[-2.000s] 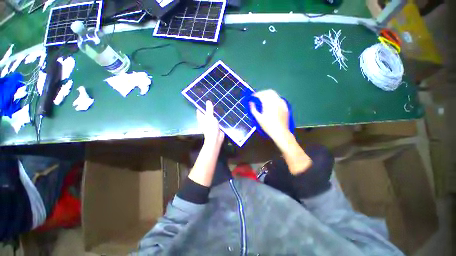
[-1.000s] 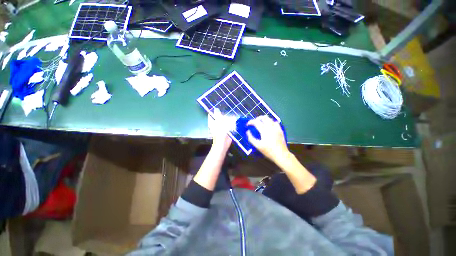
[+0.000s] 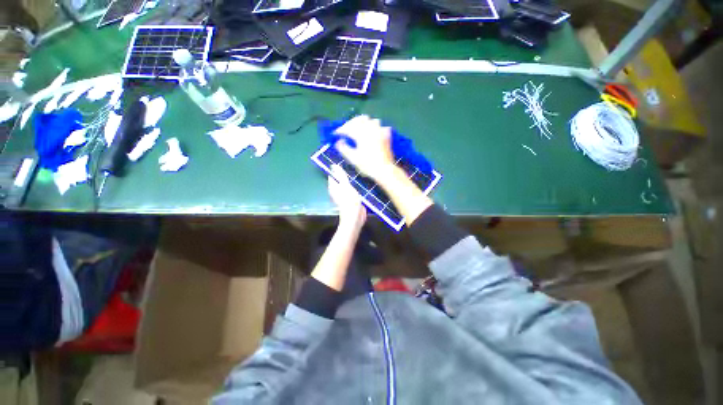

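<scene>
A small solar panel [image 3: 382, 198] lies face up and turned at an angle over the bench's front edge, its dark cells and pale frame showing. My left hand [image 3: 346, 196] holds its near left edge, thumb on the face. My right hand [image 3: 367, 146] is closed on a bright blue cloth [image 3: 412, 152] and presses it on the panel's far left part. The cloth spreads along the panel's far edge and hides it. Both hands are bare.
More panels [image 3: 333, 65] lie at the back. A clear bottle [image 3: 212, 96], white scraps [image 3: 242, 140], a black tool [image 3: 127, 136] and another blue cloth [image 3: 57, 138] are left. White ties [image 3: 533, 107] and a white coil [image 3: 605, 136] are right. Cartons [image 3: 202, 308] stand below.
My right hand has moved with the blue cloth from the panel's near right part to its far left part. My left hand still holds the near left edge. The camera view has shifted slightly.
</scene>
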